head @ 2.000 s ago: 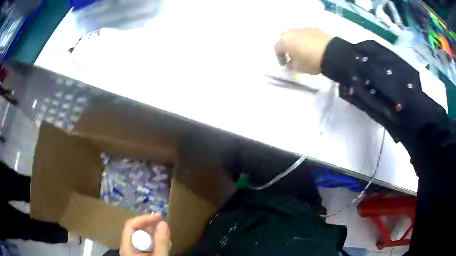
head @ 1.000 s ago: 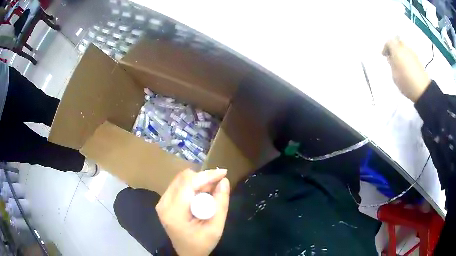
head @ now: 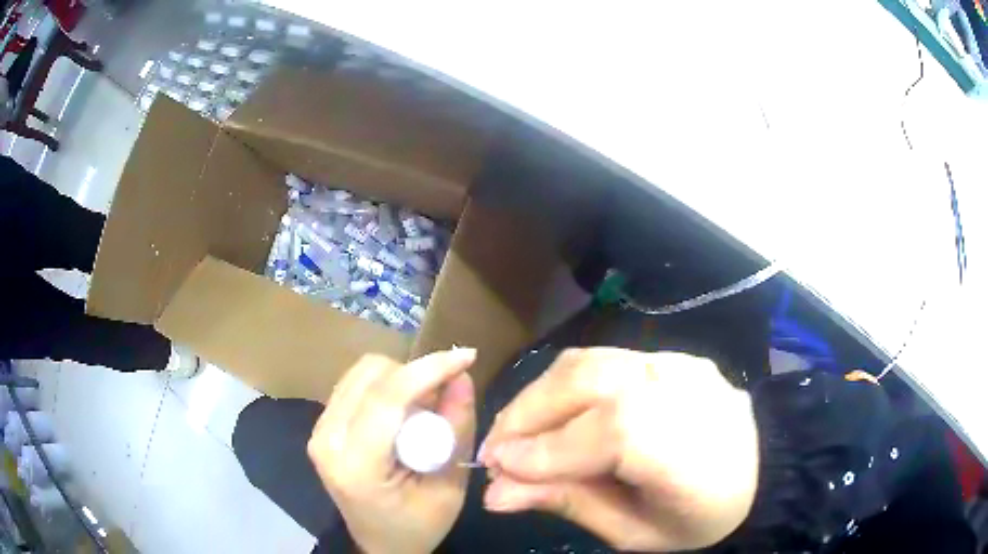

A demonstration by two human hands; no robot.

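Observation:
My left hand [head: 395, 454] is closed around a white round-ended tube [head: 425, 442], seen end-on; its length is hidden in the hand. My right hand [head: 623, 444] is beside it, over my lap, with thumb and fingers pinched on a thin pale tip [head: 472, 464] that points toward the tube. I cannot tell whether the tip touches the tube. Just beyond the hands stands an open brown carton [head: 287, 341] with many small white, blue and purple-marked tubes [head: 358, 254] inside.
The white-covered bench [head: 650, 97] runs diagonally above the carton. A green cap [head: 610, 288] with a pale hose [head: 704, 299] hangs at its edge over my lap. A dark-clothed person's legs [head: 76, 292] are at the left.
My right hand has come from the bench down to my left hand and now pinches the thin tip. My left hand moved from the picture's bottom left toward its middle, still holding the tube.

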